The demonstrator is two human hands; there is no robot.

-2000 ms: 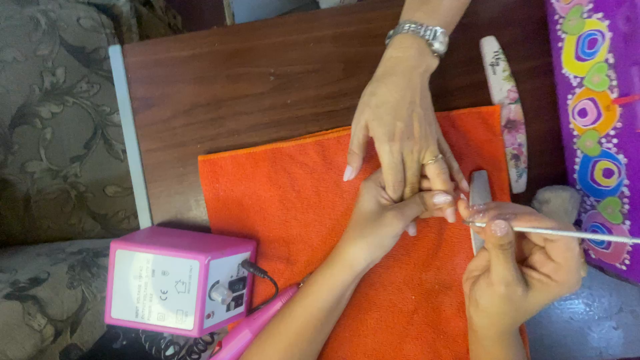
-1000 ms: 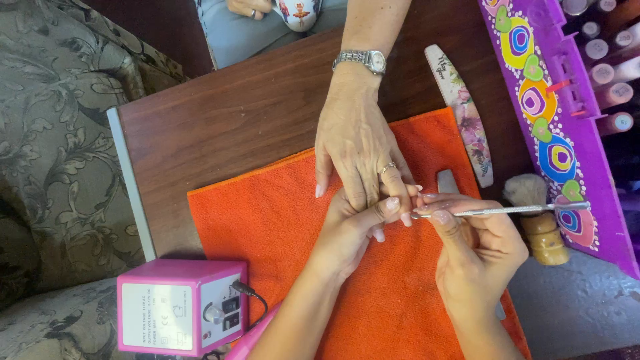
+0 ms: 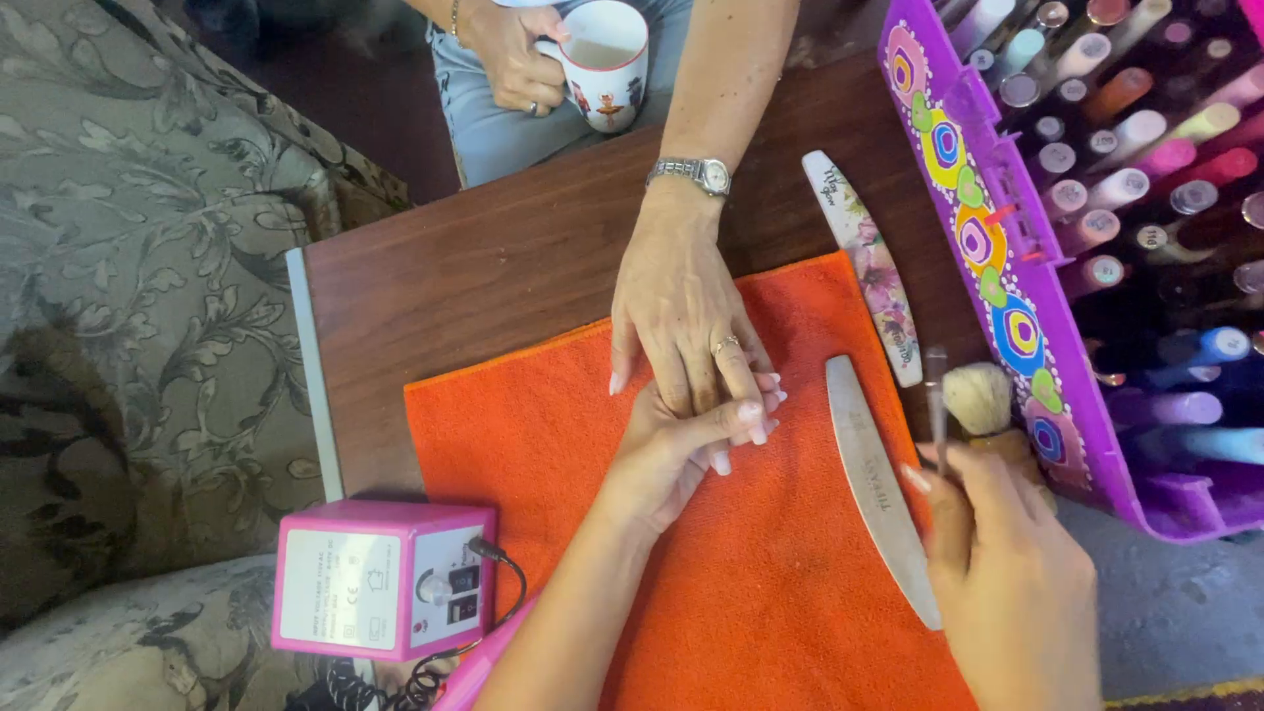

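Note:
My left hand point(image 3: 671, 449) holds the fingers of another person's hand point(image 3: 681, 306), which wears a ring and a wristwatch point(image 3: 691, 176), above an orange towel point(image 3: 780, 553). Off to the right, my right hand point(image 3: 1007, 563) grips a thin metal manicure tool point(image 3: 936, 405) between thumb and fingers. Beside it, a grey curved nail file point(image 3: 874, 484) lies on the towel. A floral nail file point(image 3: 869, 267) lies along the towel's right edge. A brush with pale bristles point(image 3: 978, 398) is just beyond my right fingers, its handle partly hidden by them.
A pink electric nail drill unit point(image 3: 385, 578) with a coiled cord stands at lower left. At right is a purple case point(image 3: 1071, 346) of polish bottles. Across the wooden table point(image 3: 474, 267), the person's other hand point(image 3: 518, 59) holds a mug point(image 3: 604, 74). A patterned sofa point(image 3: 148, 296) is at left.
My right hand with the metal tool has moved right, away from the other person's fingers, uncovering the grey file. My left hand still holds those fingers. The view has shifted, showing more of the case and mug.

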